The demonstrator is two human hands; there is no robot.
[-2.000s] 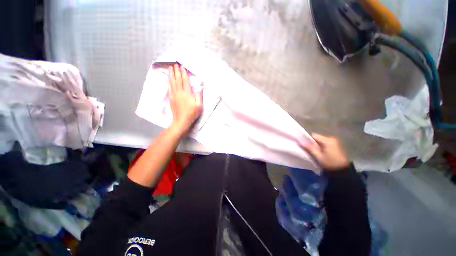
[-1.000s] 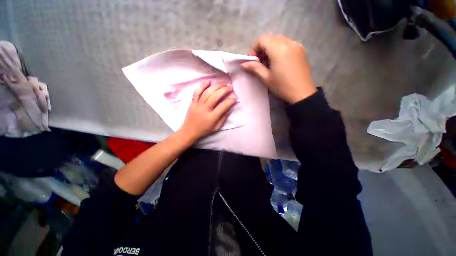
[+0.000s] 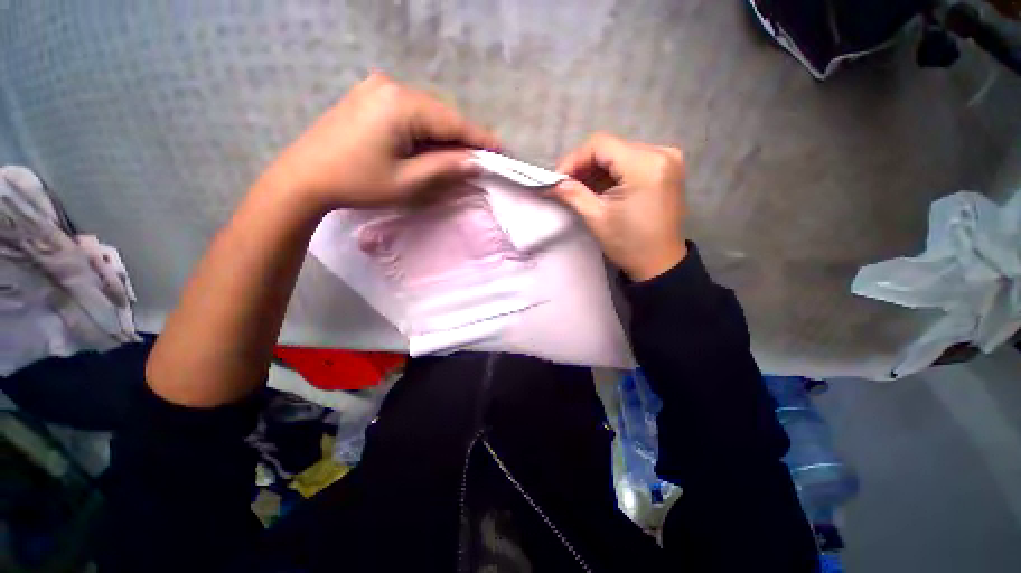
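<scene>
A pale pink garment panel (image 3: 470,308) lies at the front edge of the table, with a pinker gathered patch and a dark slit line on it. Its far border is a narrow folded edge (image 3: 517,170), raised between my hands. My left hand (image 3: 409,146) pinches the left end of the folded edge, its fingertips partly hidden. My right hand (image 3: 633,202) pinches the right end between thumb and fingers. Part of a dark steam iron (image 3: 834,28) shows at the top right, cut off by the frame and touched by neither hand.
The grey-white pressing table (image 3: 739,146) spreads around the panel. A stack of pinkish pieces (image 3: 56,269) lies at the left edge. A crumpled translucent white scrap (image 3: 952,280) lies at the right. A red item (image 3: 342,367) and blue bottles (image 3: 812,442) are below the table edge.
My left hand has moved from lying flat on the panel up to its far edge and now pinches it. My right hand has moved slightly down. The fold is now straighter between both hands.
</scene>
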